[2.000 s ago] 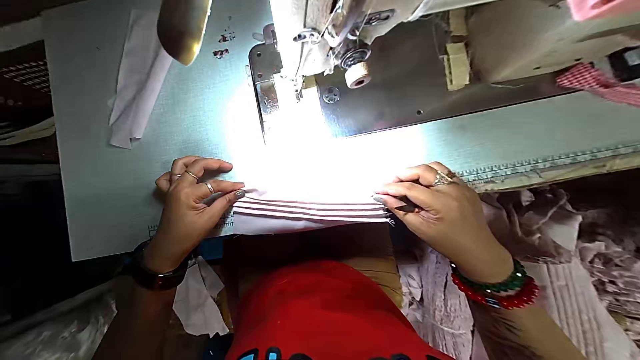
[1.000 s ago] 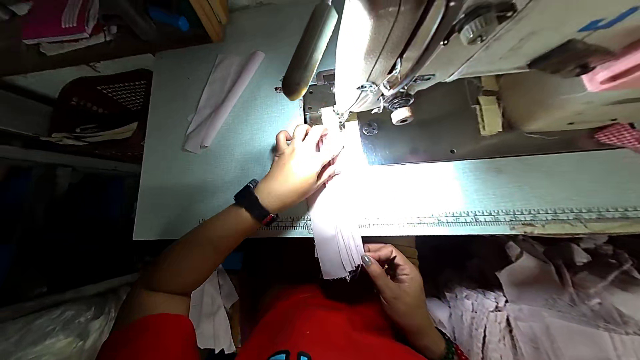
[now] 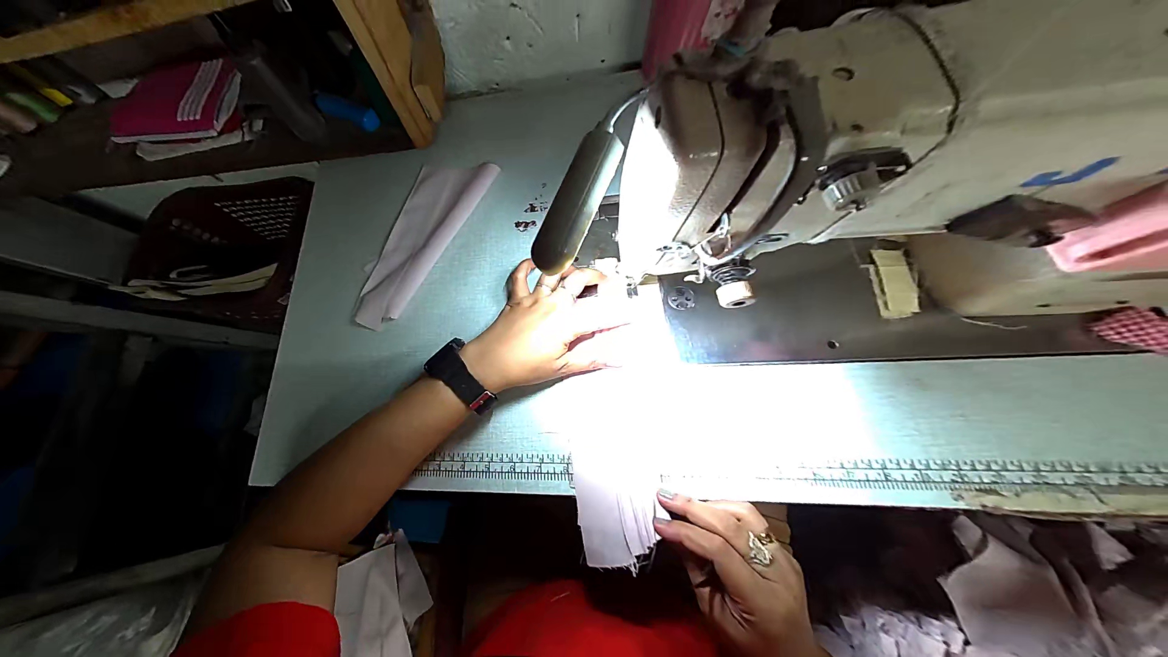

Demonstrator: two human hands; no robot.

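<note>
A pale pleated fabric strip (image 3: 616, 520) runs from under the head of a sewing machine (image 3: 730, 164) toward me and hangs over the table's front edge, its near end frayed. My left hand (image 3: 547, 333) lies palm down beside the needle area, fingers spread and pressing on the fabric; glare from the lamp hides much of the cloth there. My right hand (image 3: 730, 557) holds the right edge of the strip's hanging end between thumb and fingers, below the table edge.
A folded pale cloth piece (image 3: 424, 242) lies on the table's left. A measuring tape (image 3: 511, 467) runs along the front edge. Left are a dark red plastic basket (image 3: 228, 237) and a wooden shelf (image 3: 383, 73). Fabric pieces (image 3: 1022, 584) are heaped at lower right, others (image 3: 379, 593) at lower left.
Two seconds ago both hands held the strip crosswise near the front edge. The strip has since been turned lengthwise and brought to the needle, my left hand moving up beside it. The view has shifted left.
</note>
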